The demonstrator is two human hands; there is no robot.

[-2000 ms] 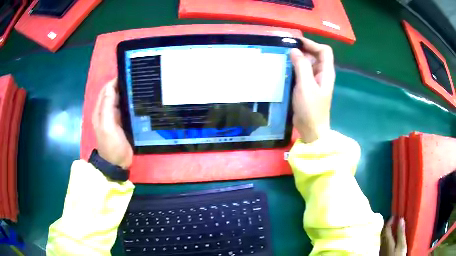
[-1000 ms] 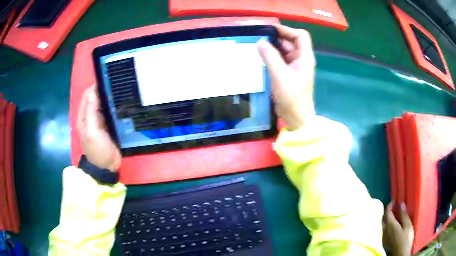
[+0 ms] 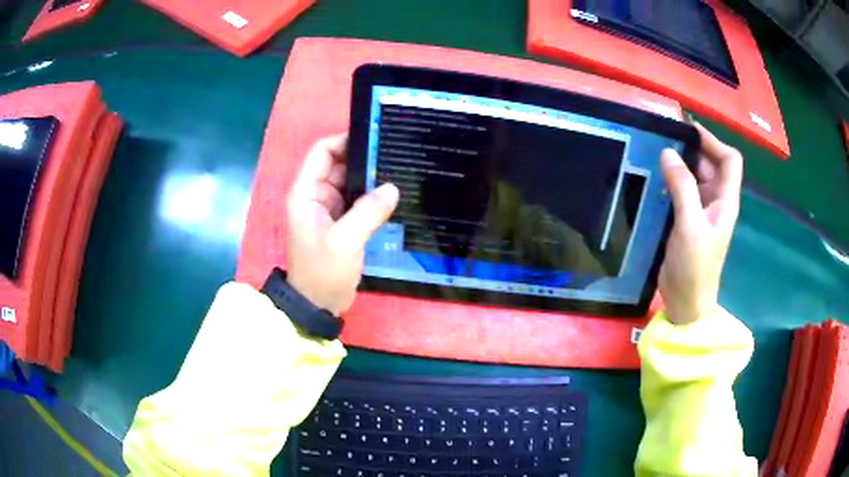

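A black-framed tablet is held over a red foam pad, tilted in the view. Its lit screen shows a black test window with rows of pale text over a blue desktop. My left hand grips the left edge, thumb on the screen's left side. My right hand grips the upper right corner, thumb at the screen's right edge and fingers behind. A detachable keyboard lies below the pad on the green surface, its lower part cut off by the picture's edge.
Stacked red foam pads with a dark tablet lie at the left. Another pad with a tablet lies at the upper right, close to my pad's corner. More red pads stand at the lower right. A pad corner shows at the top left.
The white pop-up window is gone and the black test window shows. My left thumb has moved from the side onto the screen. The view has shifted, and the person's hand at the right is out of view.
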